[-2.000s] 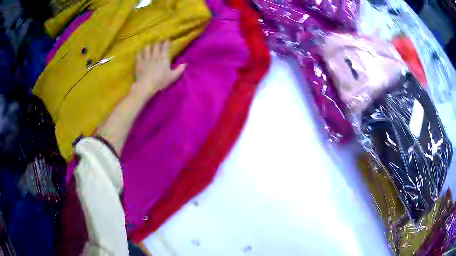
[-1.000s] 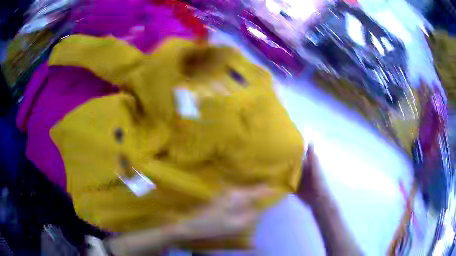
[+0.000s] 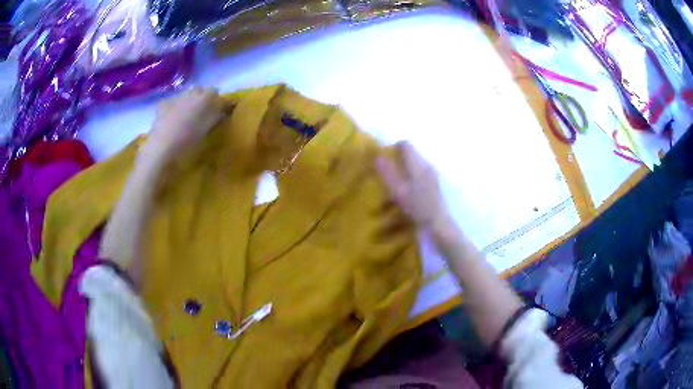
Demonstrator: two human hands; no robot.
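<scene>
The mustard jacket (image 3: 296,251) lies front up before me, collar away from me, with a dark neck label inside and two dark front buttons. A white tag (image 3: 266,188) lies at the lapels, and another small white piece is near the buttons. My left hand (image 3: 186,114) is blurred and grips the jacket's left shoulder; its fingertips are hard to see. My right hand (image 3: 406,178) holds the cloth at the right shoulder. One sleeve spreads out to the left.
Magenta jacket (image 3: 49,197) and a red one (image 3: 57,154) lie at left. Shiny bagged garments (image 3: 144,76) line the far left edge. Scissors (image 3: 566,118) lie at right beside orange tape and pink-red strips. Plastic scraps (image 3: 638,304) heap on the dark floor.
The view has swung right. The mustard jacket, bunched a second ago, now lies spread with its lapels and collar showing. Both hands have moved up to its shoulders.
</scene>
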